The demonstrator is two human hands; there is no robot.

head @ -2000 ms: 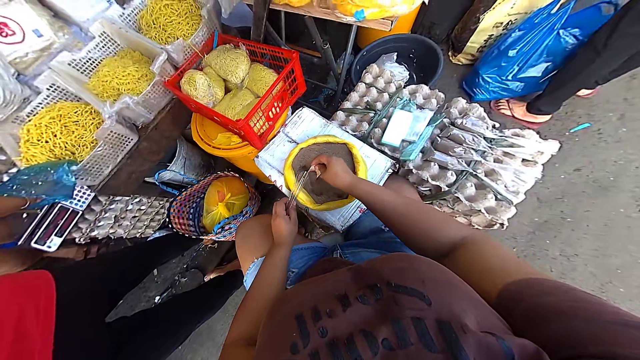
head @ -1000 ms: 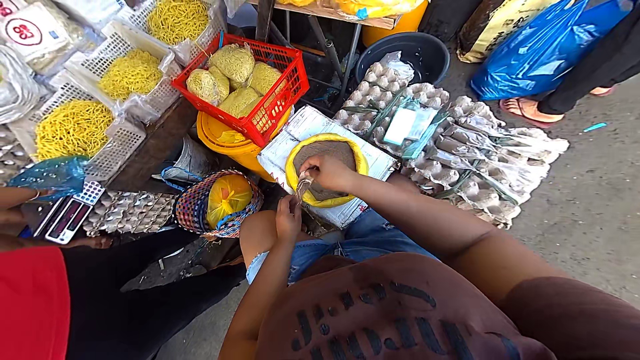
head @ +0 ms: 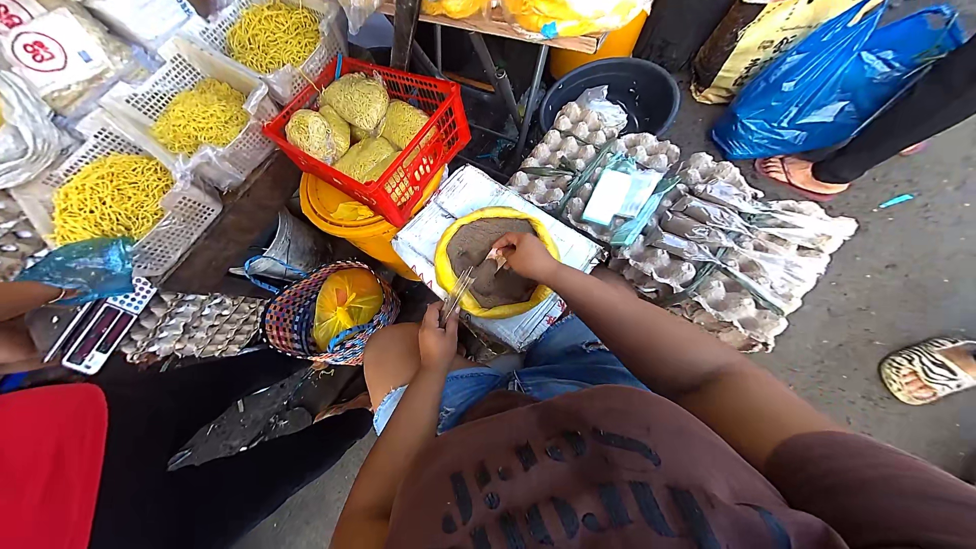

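Observation:
A yellow plastic bag with its rim folded out [head: 550, 242] holds ground grey-brown powder [head: 476, 242], probably pepper, on a white wrapped box [head: 418, 238]. My left hand [head: 438, 335], at the near left side of the bag, grips a bundle of small clear plastic sachets [head: 457, 293], whose upper ends stick up over the rim. Over the powder, my right hand [head: 526, 255] pinches a small pale item [head: 497, 258] between thumb and fingers; what it is cannot be told.
Beyond the box, a red crate [head: 450, 126] of bagged noodles rests on a yellow bucket [head: 374, 242]. Egg trays [head: 732, 236] lie to the right, a woven basket [head: 278, 324] to the left. White baskets [head: 179, 221] hold yellow noodles. People stand at both sides.
My right hand has moved away from my left, rightward over the powder. A sandalled foot has come into view at the right edge.

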